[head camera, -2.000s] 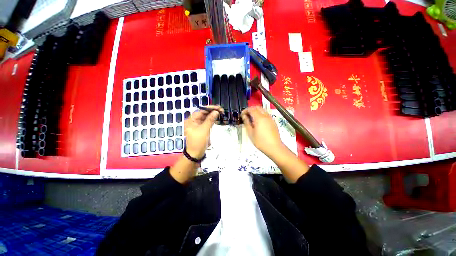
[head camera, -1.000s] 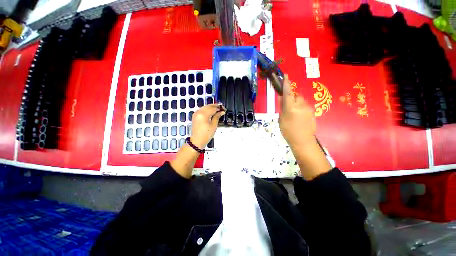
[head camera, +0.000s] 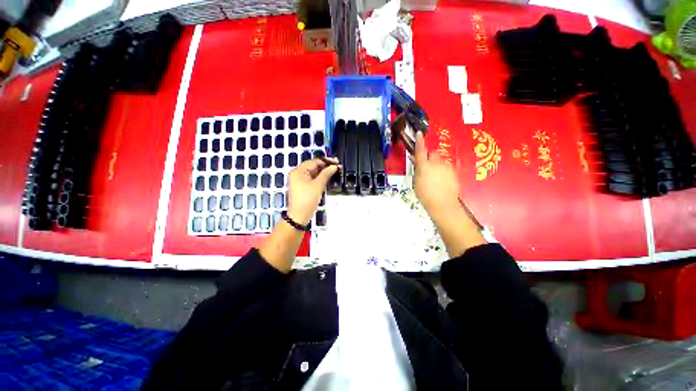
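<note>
Several black oval tubes (head camera: 362, 153) lie side by side with their far ends in the blue bin (head camera: 330, 107) and open ends towards me. My left hand (head camera: 307, 185) pinches a small dark piece at the near end of the leftmost tube. My right hand (head camera: 436, 183) is closed around the hammer (head camera: 405, 133) close behind its head, right of the tubes; the handle runs out under the wrist. The parts tray (head camera: 249, 174), with rows of dark oval pieces, lies left of the bin. The pale work pad (head camera: 366, 229) is in front of the tubes.
A dark blue-black tool (head camera: 410, 107) lies beside the bin. A metal post (head camera: 346, 38) and white rag (head camera: 384, 32) are behind it. Black tube stacks stand at left (head camera: 72, 145) and right (head camera: 622, 122). Paper labels (head camera: 472, 108) lie right of the bin.
My right hand has left the tube ends, moved right to the hammer and taken hold of it. The hammer has shifted from where it lay. My left hand stays at the left tube's end.
</note>
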